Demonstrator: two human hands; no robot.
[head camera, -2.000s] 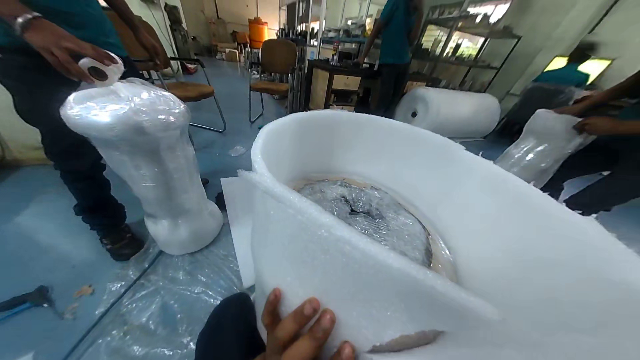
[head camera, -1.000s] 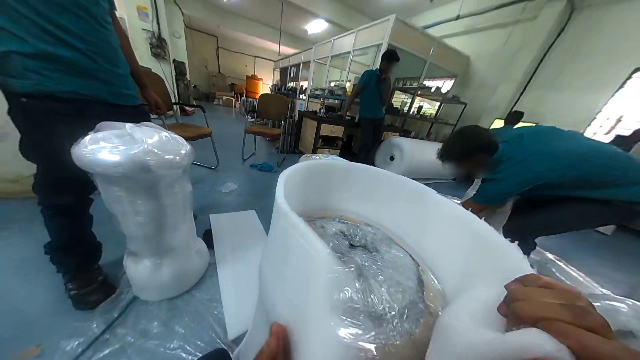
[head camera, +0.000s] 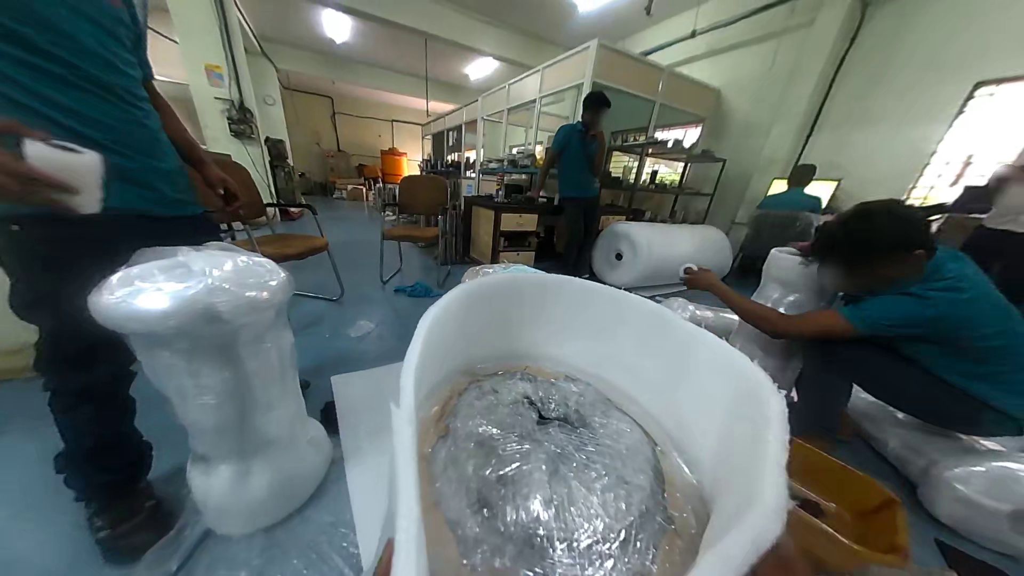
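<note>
A thick white foam sheet (head camera: 592, 320) stands curved around a round object wrapped in clear plastic film (head camera: 552, 472), whose top shows inside the foam. Of my left hand (head camera: 386, 558), only a finger sliver appears at the bottom edge, against the foam's outer left side. My right hand (head camera: 780, 556) is mostly hidden at the lower right, touching the outer side of the foam; its fingers are out of sight. A flat white foam piece (head camera: 364, 448) lies to the left of the curved sheet.
A tall film-wrapped bundle (head camera: 224, 384) stands at left beside a standing person. Another person crouches at right with wrapped bundles and a small roll (head camera: 688, 272). A yellow container (head camera: 848, 504) is at lower right. Behind are a large foam roll (head camera: 664, 252) and chairs (head camera: 416, 212).
The foam sheet's right part has come round the wrapped object into a closer curve. My right hand has moved down, largely behind the foam. The crouching person now reaches out with a small roll.
</note>
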